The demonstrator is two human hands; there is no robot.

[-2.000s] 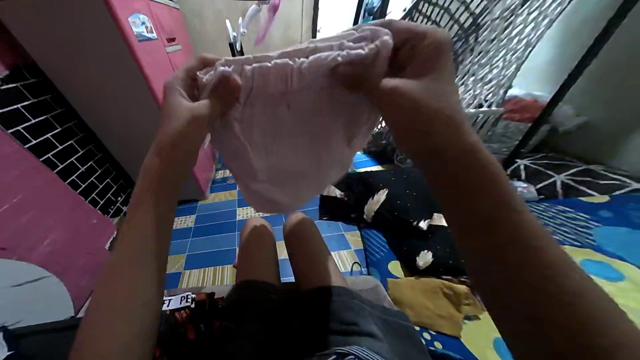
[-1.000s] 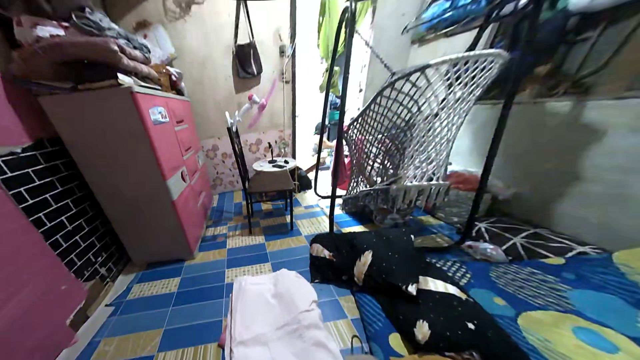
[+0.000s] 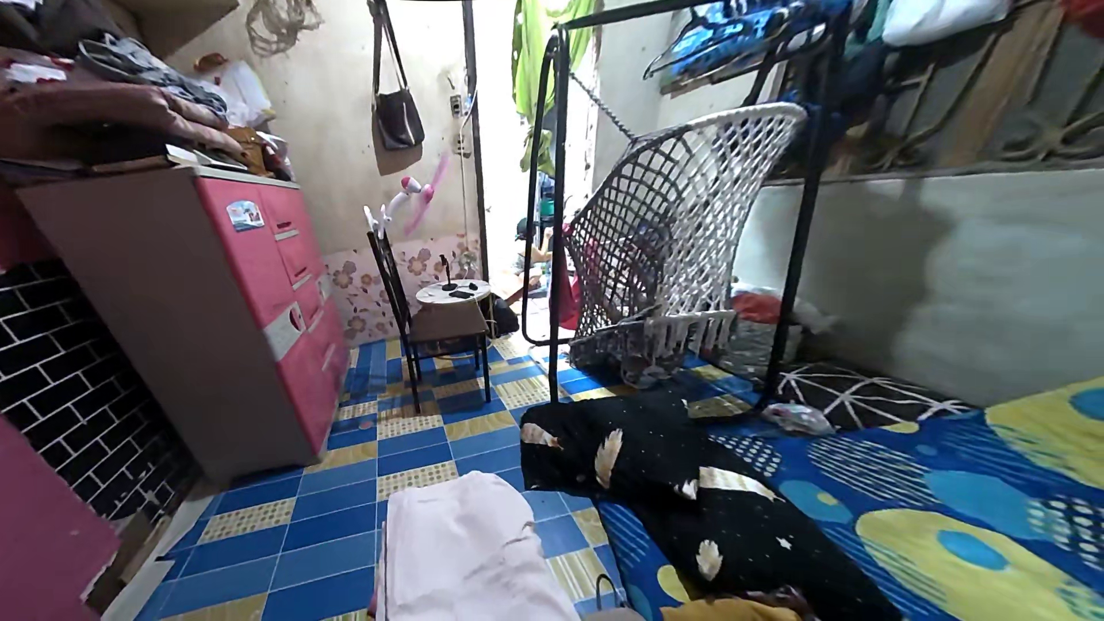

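Neither my left hand nor my right hand is in the head view. A pale pink cloth garment (image 3: 470, 552) lies flattened at the bottom centre; its lower part is cut off by the frame edge. To its right a black cloth with feather prints (image 3: 655, 457) is spread partly over the blue and yellow patterned bedding (image 3: 914, 517). A mustard-coloured cloth (image 3: 733, 610) just shows at the bottom edge.
A pink cabinet (image 3: 250, 259) stacked with cloths stands at the left. Ahead are a chair (image 3: 448, 323), a small round table (image 3: 453, 291) and a netted hanging chair (image 3: 673, 224) inside a black metal frame (image 3: 556, 224). Blue patterned flooring (image 3: 319, 552) runs between them.
Two seconds ago both hands held up a pale pink elastic-waisted garment; now the hands are out of view and pale pink cloth lies low in front. The view has tilted up.
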